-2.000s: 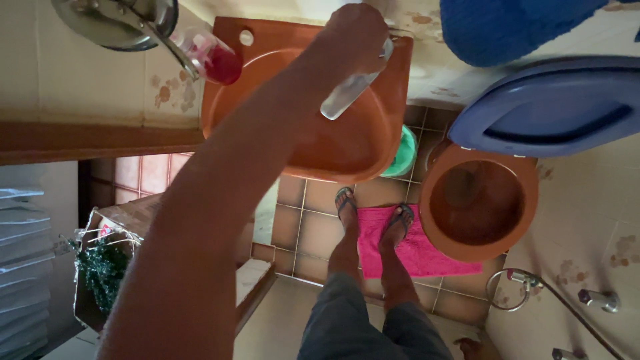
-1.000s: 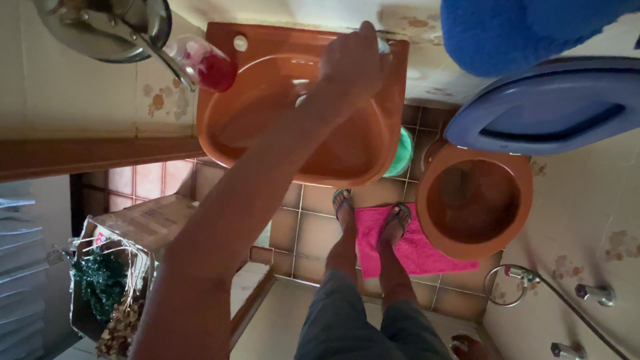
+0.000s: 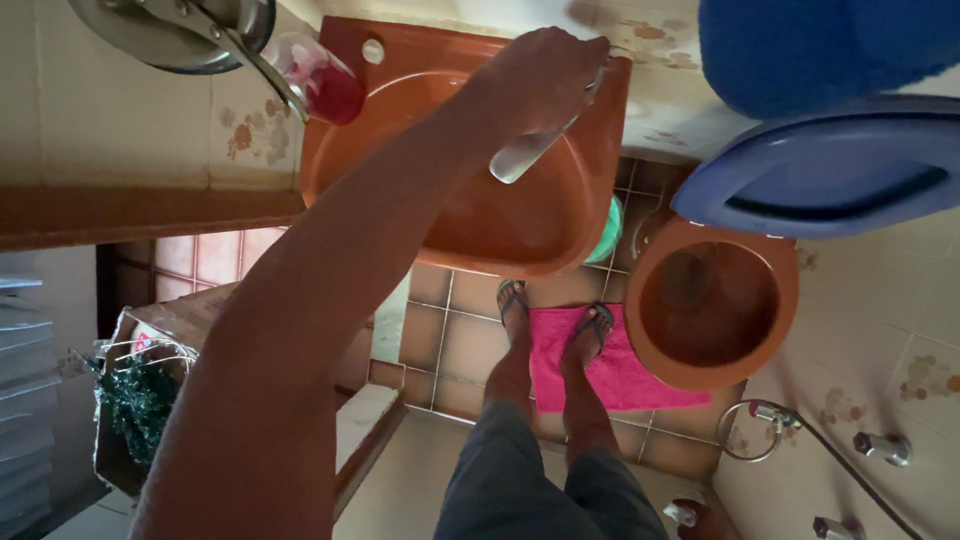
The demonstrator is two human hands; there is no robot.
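Observation:
My left hand [image 3: 551, 79] reaches over the brown-orange washbasin [image 3: 525, 225], its fingers curled at what looks like a metal tap [image 3: 596, 81] on the back right corner. From there a shiny pale length slants over the bowl; I cannot tell whether it is a spout or water. The fingertips are partly hidden. At the lower right, beside my shorts, my right hand [image 3: 694, 517] holds a small white object [image 3: 679, 513]. A clear container with red contents [image 3: 330, 86] is at the basin's back left.
The brown toilet bowl [image 3: 712, 304] with its blue lid [image 3: 825, 172] raised is right of the basin. A pink mat [image 3: 637, 375] lies under one foot. A green container [image 3: 606, 232] is partly behind the basin. A box with tinsel [image 3: 142, 397] is at left; a shower hose [image 3: 855, 476] at right.
One second ago the pale slanting length over the bowl was not visible; now it shows below my left hand, as it did two seconds ago.

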